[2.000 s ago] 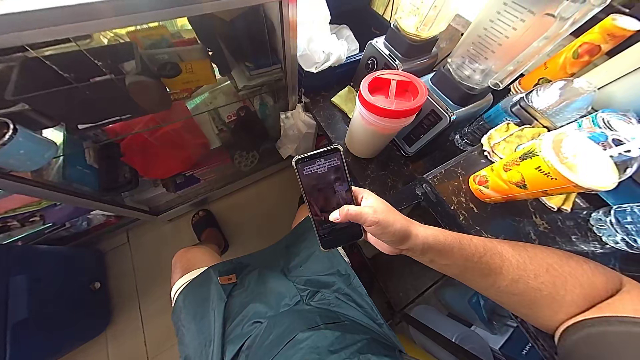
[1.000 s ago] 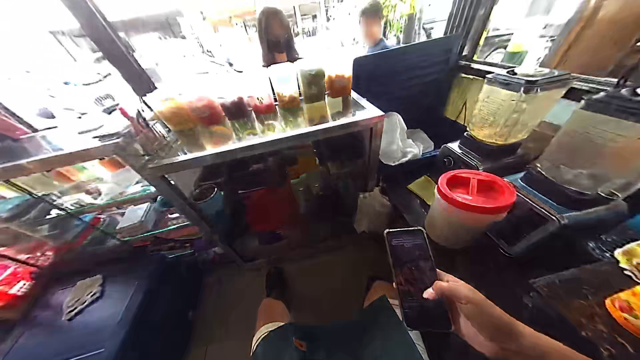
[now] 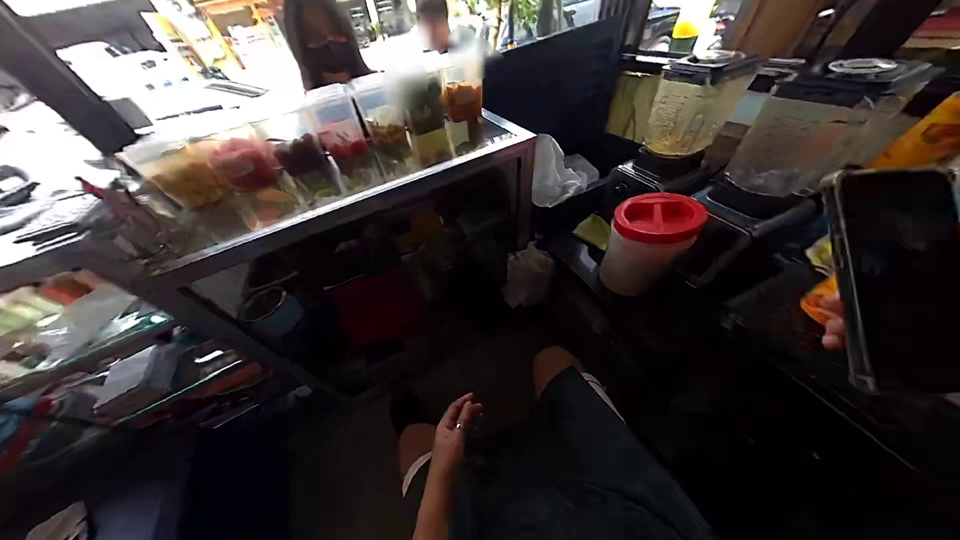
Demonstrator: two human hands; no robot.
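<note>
My left hand is over my lap, fingers loosely curled and partly apart, a ring on one finger, with nothing seen in it. At the right edge my right hand holds a smartphone upright in a clear case; its screen looks dark, and most of the hand is hidden behind it. To the phone's left, on the dark counter, stands a translucent tub with a red lid. Two blenders with clear jugs stand behind the tub.
Clear containers of cut fruit line a metal-framed display counter ahead. Two people stand beyond it. A white plastic bag lies beside the blenders. Glass shelves with packets are at left, and a blue bucket sits under the counter.
The phone in my right hand has moved up and to the right, and its lit screen now looks dark. My left hand has come into view over my lap.
</note>
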